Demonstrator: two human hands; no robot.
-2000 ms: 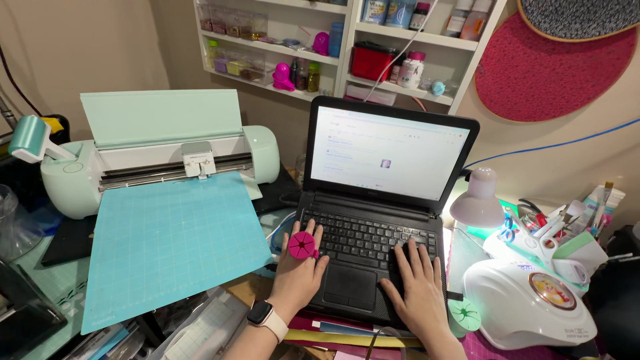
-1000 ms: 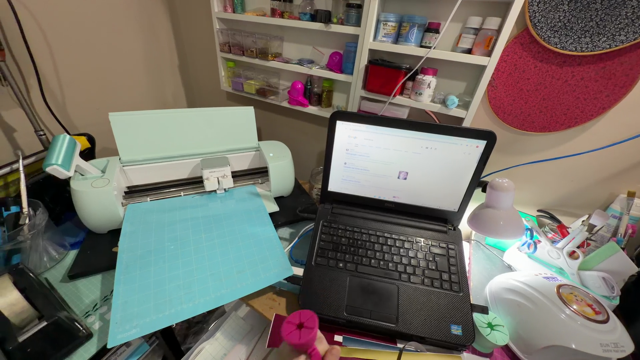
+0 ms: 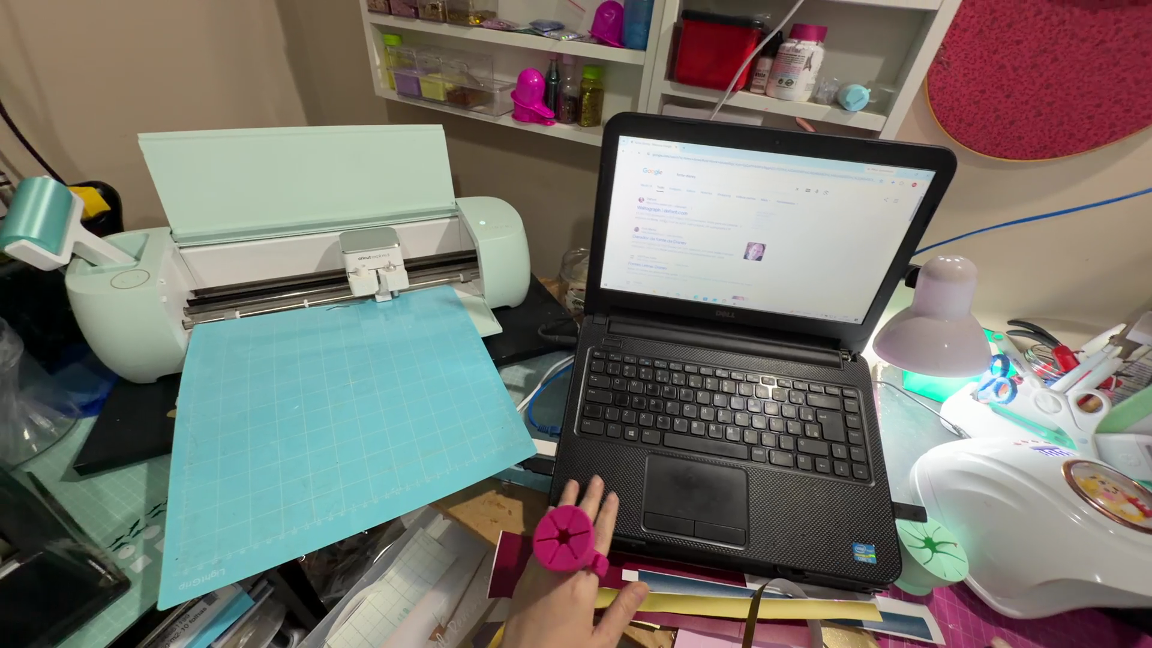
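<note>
My left hand (image 3: 576,585) lies with spread fingers at the front left corner of the black laptop (image 3: 774,513), its fingertips on the palm rest. A magenta slotted silicone cup (image 3: 564,538) sits on the back of this hand, on a band. My right hand is out of view. The laptop stands open with a web page on its lit screen (image 3: 756,234). To its left is a mint-green Cricut cutting machine (image 3: 490,256) with its lid up. A blue gridded cutting mat (image 3: 342,423) lies in front of the machine, its far edge at the rollers.
At the right stand a small lamp (image 3: 936,324), a white domed device (image 3: 1008,522), a mint slotted cup (image 3: 932,556) and several tools. Coloured sheets (image 3: 756,605) lie under the laptop's front edge. A tape dispenser (image 3: 63,558) is at the far left, and a shelf (image 3: 504,121) hangs behind.
Both hands were on the laptop two seconds ago. My right hand has left the view. My left hand dropped to the bottom edge, then came back up to the laptop's corner.
</note>
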